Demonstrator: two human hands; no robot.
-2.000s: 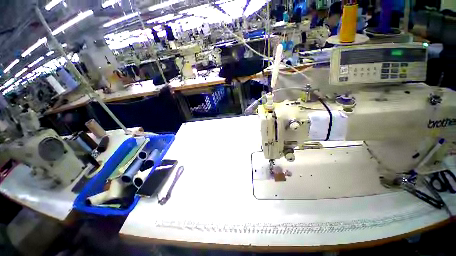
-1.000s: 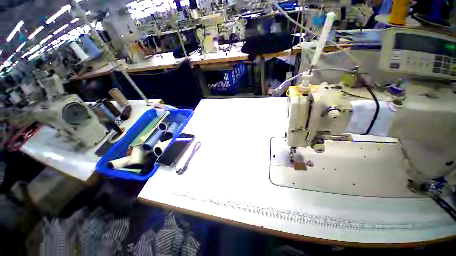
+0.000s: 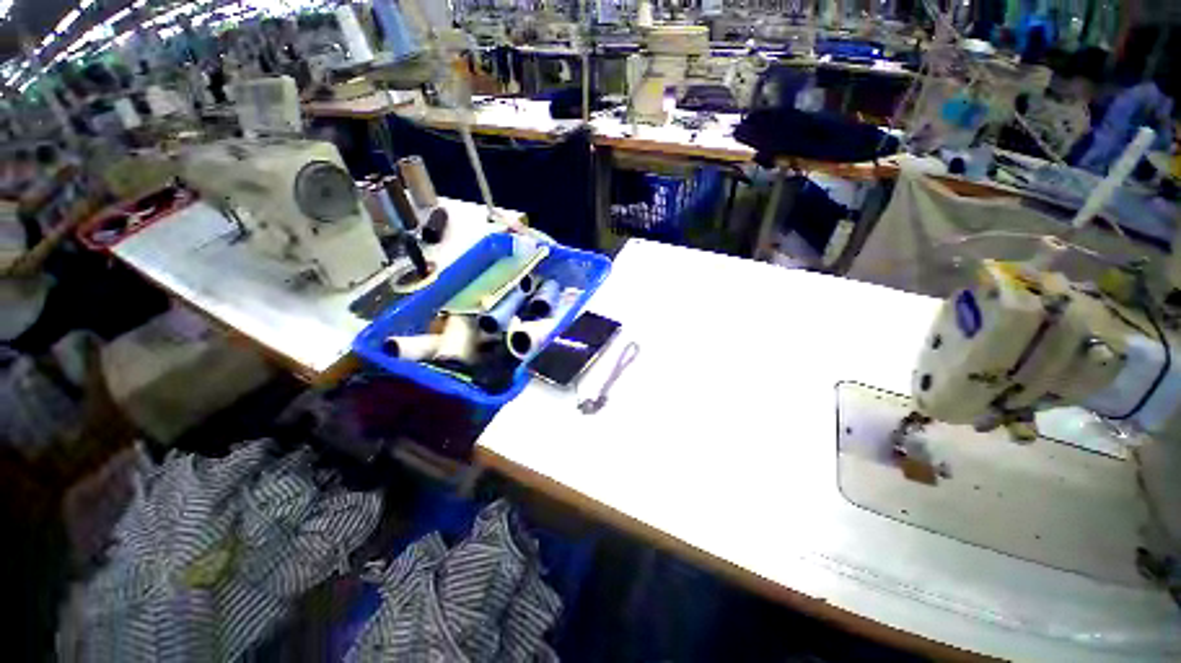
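Neither of my hands is in the picture. A heap of striped garments (image 3: 246, 544) lies below table level at the lower left, with a yellowish scrap (image 3: 211, 565) on it. A second striped heap (image 3: 453, 583) lies to its right, cut off by the bottom edge. The sewing machine head (image 3: 1023, 343) stands at the right, with a small tan block (image 3: 920, 470) beside its needle area. No cloth shows under the presser foot.
A blue basket (image 3: 369, 339) of thread cones and tubes sits at the table's left end. Beside it lie a smartphone (image 3: 576, 350) and a thin purplish cord (image 3: 611, 378). Another sewing machine (image 3: 292, 207) stands on a neighbouring table at the left. More machine tables stand behind.
The view has swung left and down. The striped heaps have come into view, the basket has shifted towards the middle, and the machine has shifted right, its control panel out of the picture.
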